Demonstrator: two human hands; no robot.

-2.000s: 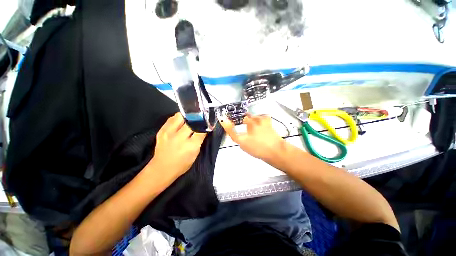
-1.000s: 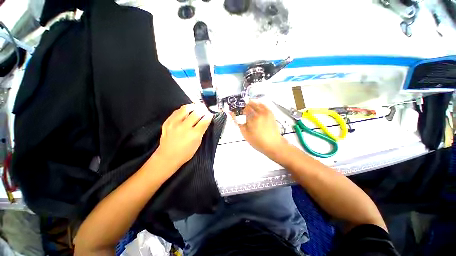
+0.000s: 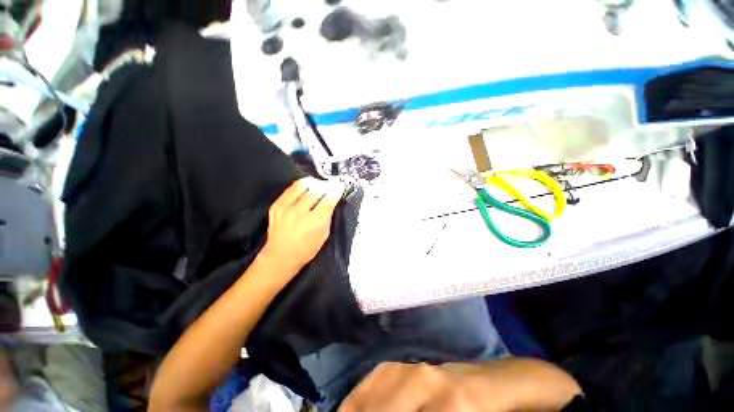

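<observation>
The large black garment [image 3: 213, 129] covers the left of the table and hangs over the front edge. My left hand [image 3: 299, 221] lies on its ribbed part [image 3: 342, 257], fingertips close beside the presser foot area [image 3: 342, 167] of the white sewing machine [image 3: 515, 48]. Its fingers are nearly together, pressed on the cloth; whether they pinch it does not show. My right hand [image 3: 410, 390] is low in front of my body at the bottom edge, partly cut off and blurred; its fingers are hidden.
Scissors with green and yellow handles [image 3: 515, 229] lie right of the needle area. A brown tab [image 3: 479, 152] and a red-orange handled tool [image 3: 591, 169] lie by them. Thread ends lie on the white table [image 3: 451, 273]. A red-handled tool [image 3: 56, 286] is at far left.
My right hand has left the needle area and moved down towards my lap. My left hand stays on the cloth near the presser foot. The camera view has shifted.
</observation>
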